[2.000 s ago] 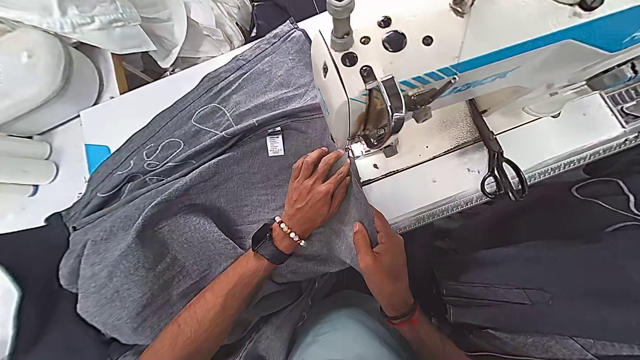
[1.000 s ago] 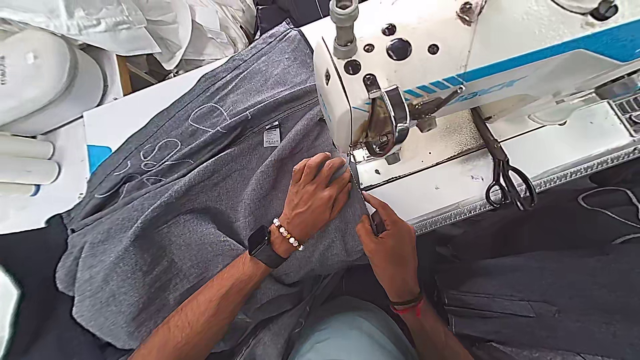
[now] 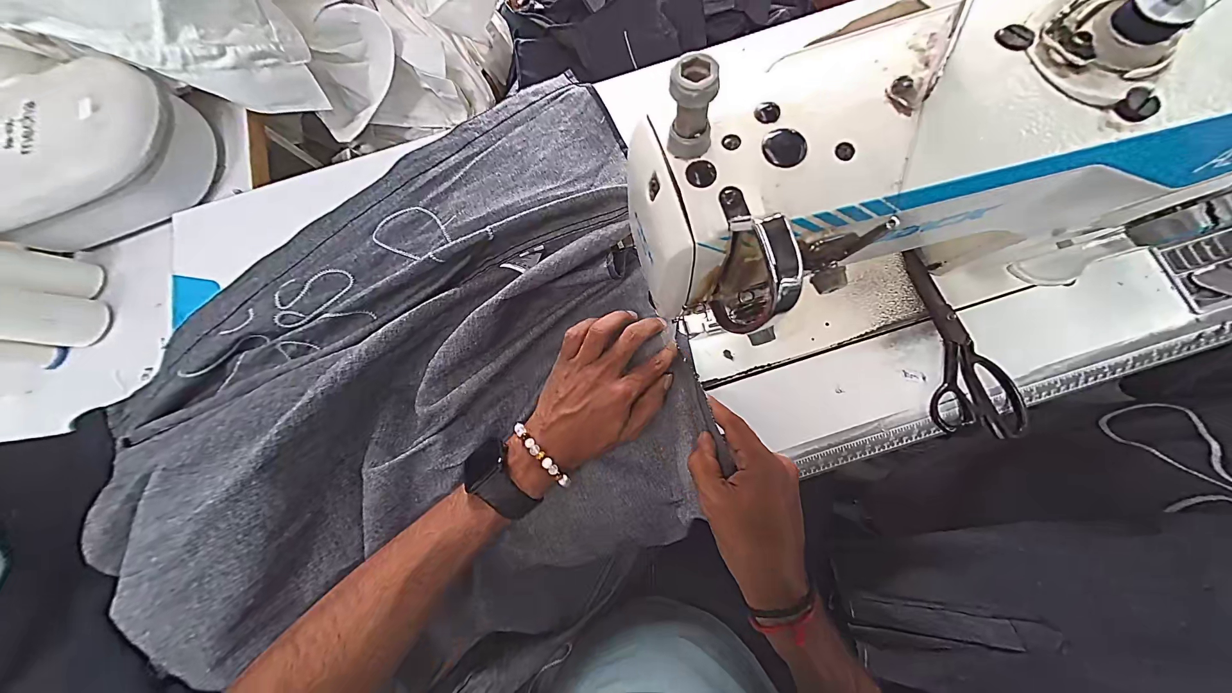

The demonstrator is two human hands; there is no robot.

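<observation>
A grey woven fabric garment (image 3: 318, 462) spreads over the table and runs up to the needle area of a white and blue sewing machine (image 3: 1020, 192). Flat on the cloth, just left of the presser foot (image 3: 695, 322), lies my left hand (image 3: 606, 385), its fingertips close to the foot. My right hand (image 3: 751, 481) pinches the garment's right edge between thumb and fingers, below the foot. Loose pale thread (image 3: 318, 294) lies on the cloth at the left. The needle itself is too small to make out.
Black-handled scissors (image 3: 962, 366) lie right of the needle area, across a measuring tape (image 3: 866, 448) along the table's front edge. White thread cones (image 3: 53, 294) stand at the left. Dark cloth (image 3: 972, 577) lies at the lower right, white cloth (image 3: 414, 67) at the top left.
The cloth has bunched into new folds left of my left hand, and the white label seen on it earlier no longer shows. My right hand still grips the edge.
</observation>
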